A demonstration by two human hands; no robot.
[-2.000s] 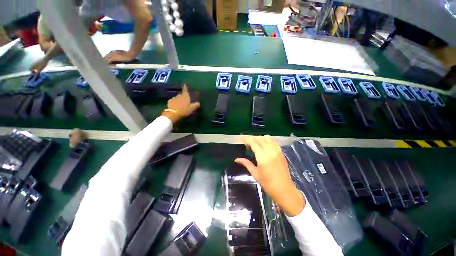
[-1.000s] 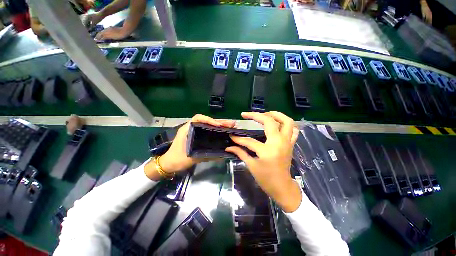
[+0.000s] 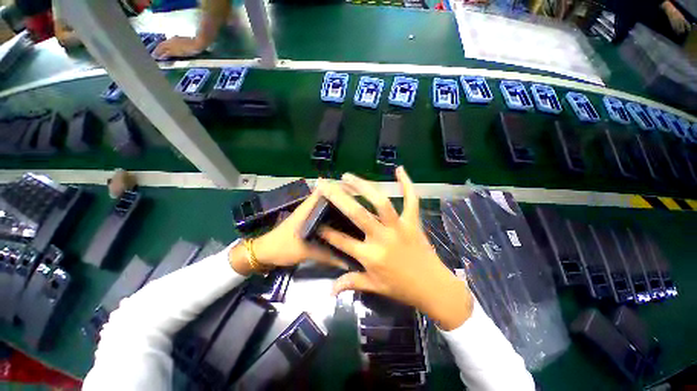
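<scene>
A black plastic housing (image 3: 316, 221) is between my hands above the bench, mostly hidden by my fingers. My left hand (image 3: 279, 243), with a gold bracelet at the wrist, holds it from the left. My right hand (image 3: 393, 248) lies over its right part, fingers spread and bent; whether it grips anything is hidden. The sticker sheet stack (image 3: 390, 336), glossy dark rectangles with pale edges, lies below my right hand. Another housing (image 3: 271, 205) lies on the bench just behind my left hand.
Clear bags of flat dark parts (image 3: 493, 260) lie right of the stack. More housings (image 3: 604, 256) stand at right and others (image 3: 237, 332) at lower left. A grey post (image 3: 153, 95) crosses the left. Blue frames (image 3: 403, 92) line the belt. Another worker's hand (image 3: 179, 47) is opposite.
Since one second ago, the housing has turned between my hands and is now more covered. Two seconds ago, my left hand reached over the belt and my right was raised above the sheets.
</scene>
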